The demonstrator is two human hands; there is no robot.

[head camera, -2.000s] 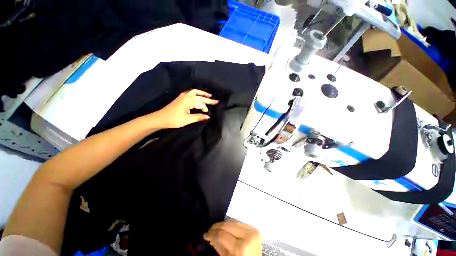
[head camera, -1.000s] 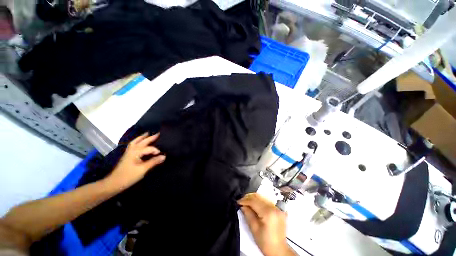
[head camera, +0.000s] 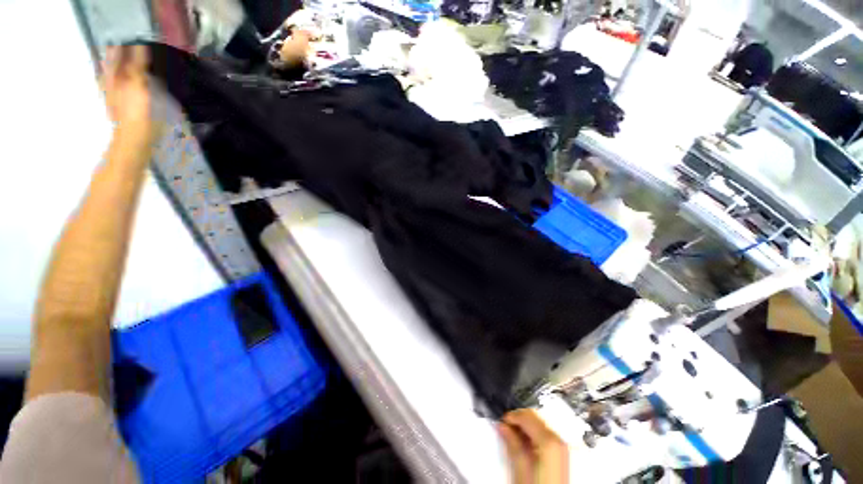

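Note:
A large black garment panel (head camera: 426, 227) stretches from the upper left across the white table (head camera: 331, 255) to the sewing machine (head camera: 691, 364). My left hand (head camera: 132, 85) is raised at the upper left and grips one end of the black cloth; it is a little blurred. My right hand (head camera: 535, 444) is at the table's front edge, left of the machine's needle area, and holds the cloth's near corner between its fingers. The needle area (head camera: 591, 406) is small and blurred.
A blue plastic crate (head camera: 218, 378) with a few black pieces is at the lower left, below the table edge. A second blue crate (head camera: 577, 225) is behind the table. A perforated metal post (head camera: 199, 198) stands at the left. Black cloth (head camera: 554, 85) lies piled further back. A cardboard box (head camera: 833, 388) is at the right.
My left hand has moved up and far left, drawing the cloth out long. My right hand remains at the cloth's edge near the machine. The view has turned left, showing more of the blue crate.

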